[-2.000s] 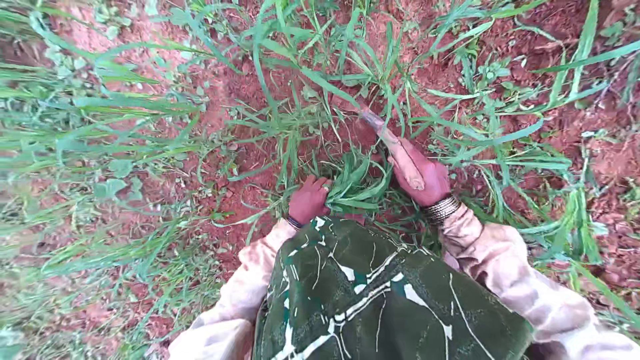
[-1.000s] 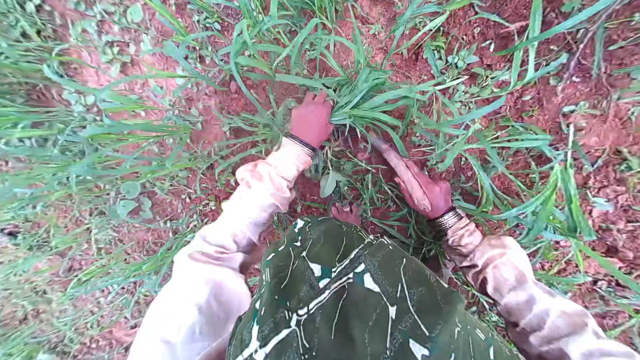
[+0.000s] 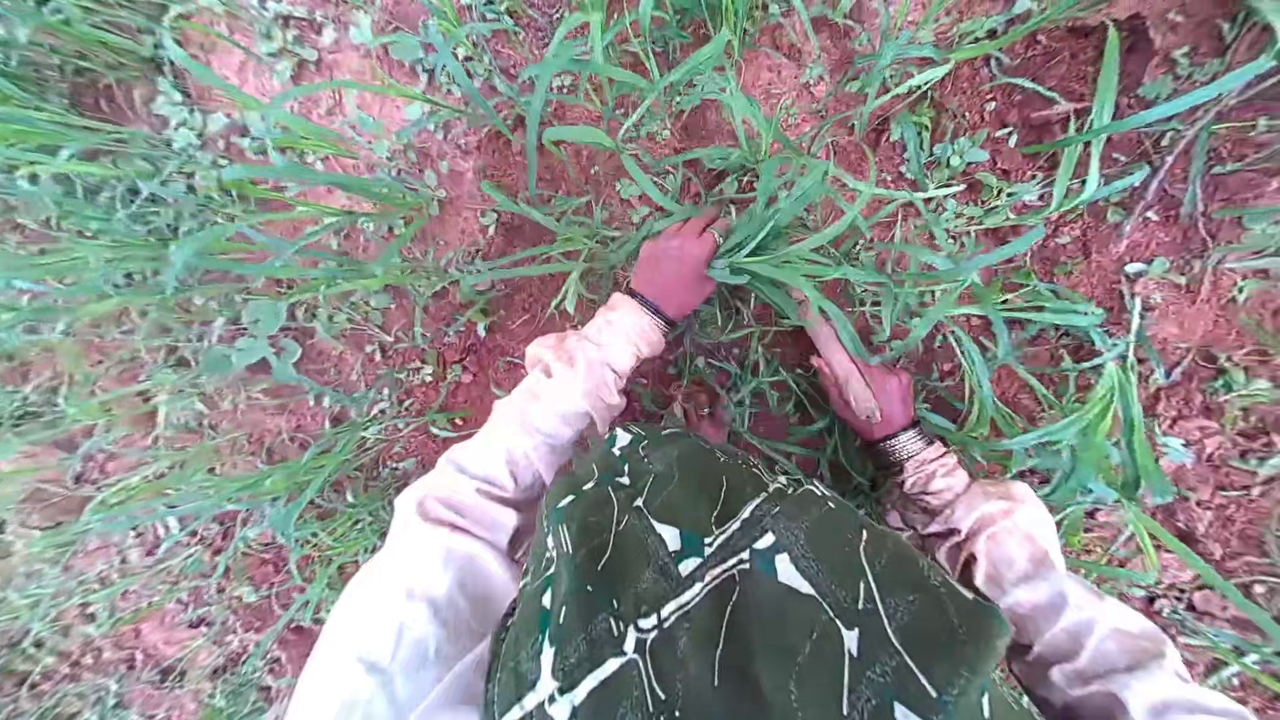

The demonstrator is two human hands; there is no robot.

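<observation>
My left hand [image 3: 678,266], a ring on one finger and dark bangles at the wrist, is closed around the base of a clump of long grass blades [image 3: 785,235]. To its right and lower, my right hand [image 3: 868,395], with several metal bangles, grips the wooden handle [image 3: 843,368] of a hand tool. The handle points up and left toward the clump. Leaves hide the tool's far end, so its working part cannot be made out. Low green weeds and red soil lie between the hands.
Tall grass [image 3: 330,270] leans in from the left. Small broad-leaved weeds [image 3: 265,340] grow in the red soil [image 3: 480,345]. More grass stands at the right [image 3: 1120,430]. A foot [image 3: 708,415] shows just above the dark green patterned cloth [image 3: 740,590].
My left hand was low near the cloth two seconds ago; it has since reached forward to the grass clump. My right hand keeps its grip on the wooden handle.
</observation>
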